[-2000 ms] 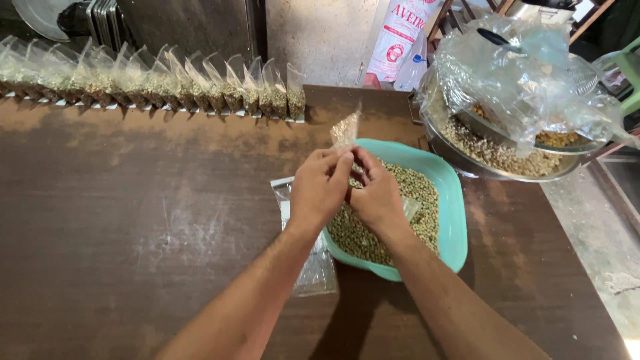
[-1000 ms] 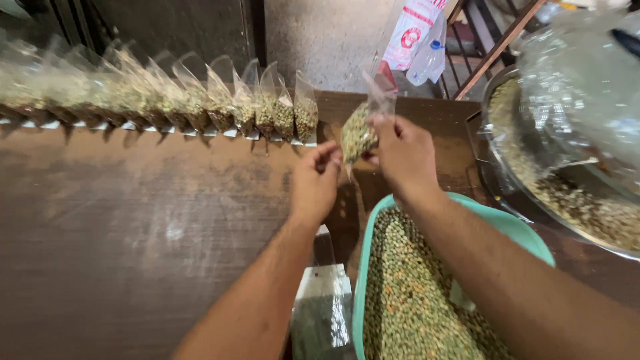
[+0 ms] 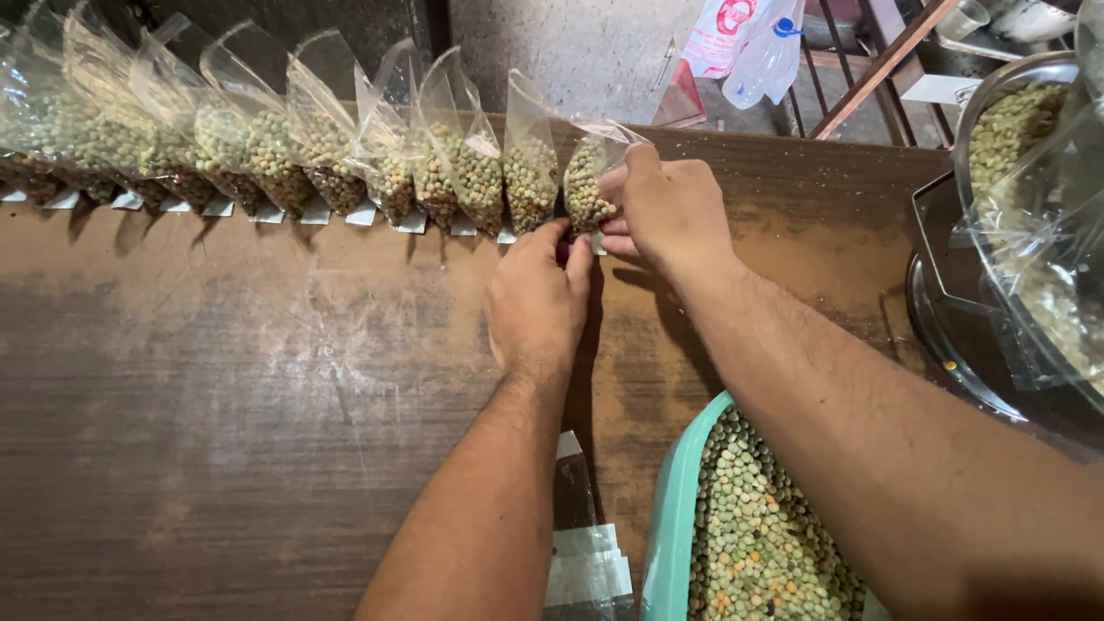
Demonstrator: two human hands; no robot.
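Note:
My right hand [image 3: 668, 203] holds a clear plastic bag of dried peas [image 3: 586, 181] upright at the right end of a row of similar filled bags [image 3: 483, 177]. The fingertips of my left hand [image 3: 543, 285] are at the foot of that bag, close to its neighbour [image 3: 529, 177]; whether they pinch its white bottom strip I cannot tell. Below my right forearm is a turquoise plastic basin [image 3: 677, 509] full of loose dried peas [image 3: 759, 535]. Flat empty clear bags [image 3: 586, 561] lie left of the basin, partly under my left forearm.
The filled bags line the far edge of the brown wooden table [image 3: 216, 414]. A large metal bowl [image 3: 966, 164] with pale grains and clear plastic stands at the right. Beyond the table are a plastic bottle [image 3: 763, 65], a printed bag [image 3: 724, 30] and a metal rack [image 3: 871, 69].
My hands have moved left from near the basin to the end of the row, bringing the filled bag beside the others. Two seconds ago both hands were over the basin. The view has shifted.

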